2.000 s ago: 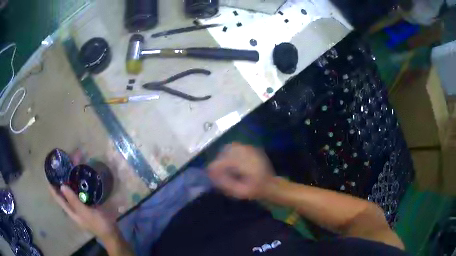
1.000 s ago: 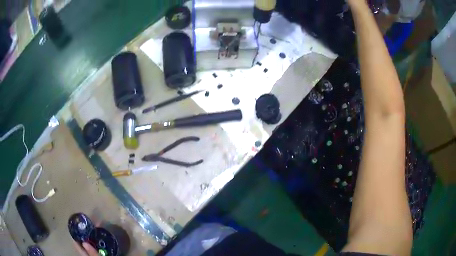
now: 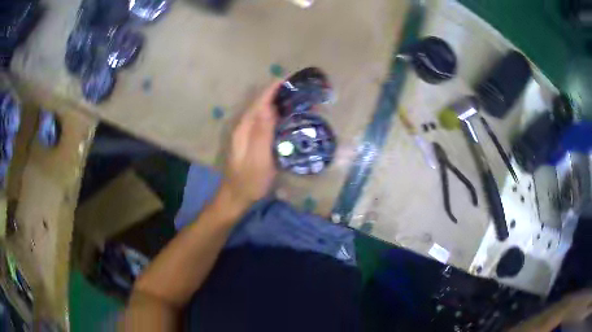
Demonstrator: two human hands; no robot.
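Observation:
My left hand (image 3: 250,152) is around two black round parts joined or touching. The nearer one is a wired inner cup (image 3: 305,144) with a green spot, its open face up. The other is an end cover (image 3: 303,91), tilted beside it, with reddish bits between them. My fingers are at their left side. My right hand (image 3: 571,312) is blurred at the lower right corner and cut off by the edge; what it holds cannot be seen.
Shiny black discs (image 3: 97,84) lie piled at upper left. Beyond the teal strip (image 3: 370,142) lie a black cap (image 3: 433,59), pliers (image 3: 454,181), a mallet (image 3: 487,175), a thin-handled tool (image 3: 419,137) and a black round part (image 3: 511,262). Cardboard boxes (image 3: 126,204) stand at lower left.
The view has swung left, so the held parts now show near the middle and the tools at the right. My right arm, earlier reaching over the black tray, now shows only at the lower right corner.

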